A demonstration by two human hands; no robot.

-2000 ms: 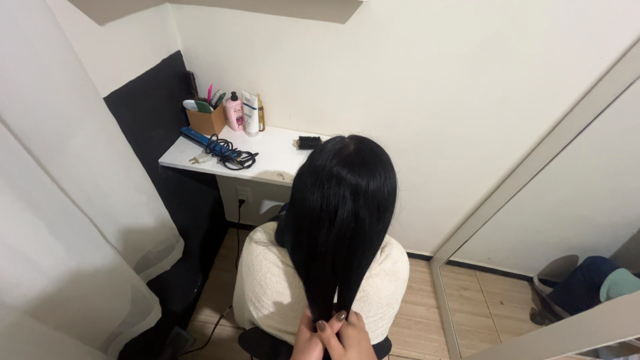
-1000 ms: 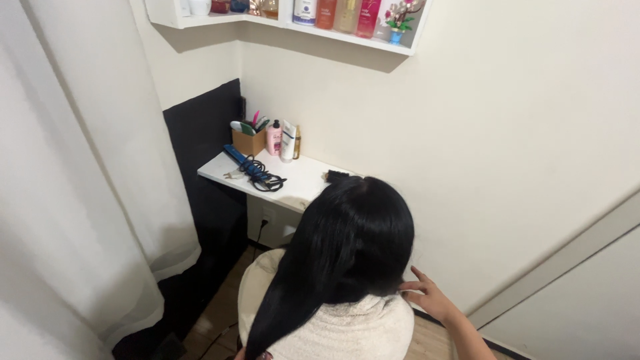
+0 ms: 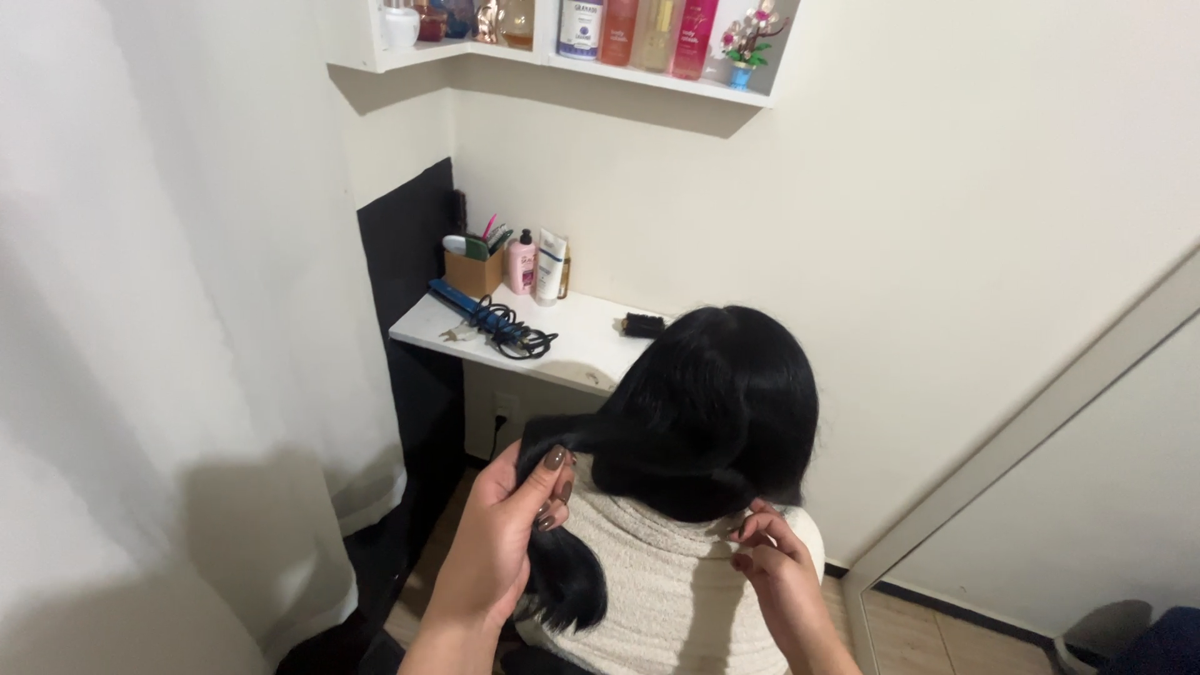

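Observation:
A person with long dark hair point(image 3: 712, 403) sits facing the wall, back to me, in a cream textured top point(image 3: 666, 581). My left hand point(image 3: 525, 516) grips the gathered length of hair, drawn out to the left of the head; its ends hang below my fist. My right hand point(image 3: 773, 553) is at the right side of the nape, fingers bent, close to the collar; whether it pinches a few strands cannot be told.
A white wall desk point(image 3: 591, 328) holds a blue flat iron point(image 3: 459, 300) with coiled cord, a round brush point(image 3: 643, 325), bottles and a cardboard box point(image 3: 476, 272) of tools. Above hangs a white shelf point(image 3: 656, 75) with bottles. A curtain point(image 3: 187, 375) hangs left; a framed mirror point(image 3: 1031, 431) leans right.
Two seconds ago both hands held the hair behind the back. The hair has since been drawn out to the left, and my right hand is now at the nape. The view has shifted.

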